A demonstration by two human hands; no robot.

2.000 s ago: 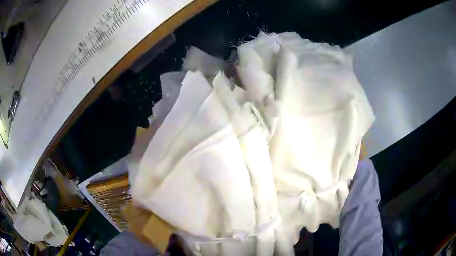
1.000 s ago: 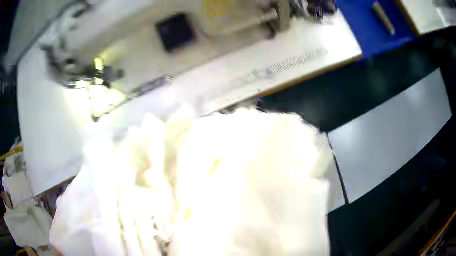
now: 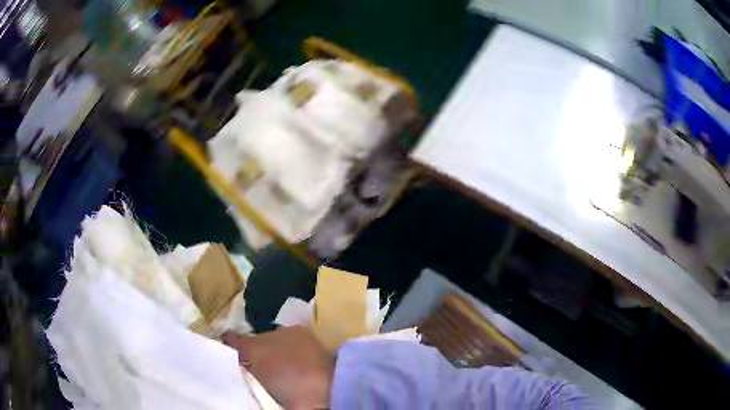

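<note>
A thick bundle of cream-white cloth [image 3: 144, 328] with frayed edges fills the lower left. A tan paper ticket [image 3: 216, 282] shows at its right side. My right hand [image 3: 284, 364], bare with a light blue-grey sleeve, comes in from the lower right and grips the bundle's right edge; its fingertips are partly hidden by cloth. Another tan ticket [image 3: 340, 307] stands upright with white cloth pieces just behind the hand. My left hand is not in view.
A yellow-railed trolley [image 3: 196, 156] ahead holds white bundles [image 3: 300, 148] with tan tickets. At right is a white machine table [image 3: 552, 136] with a sewing machine [image 3: 680, 208]. A slatted brown item [image 3: 472, 332] lies on a pale bench [image 3: 424, 292]. Blurred items are upper left.
The view has swung left from the machine table to the trolley. The cloth has moved to the lower left of the picture, and my right hand now shows on it.
</note>
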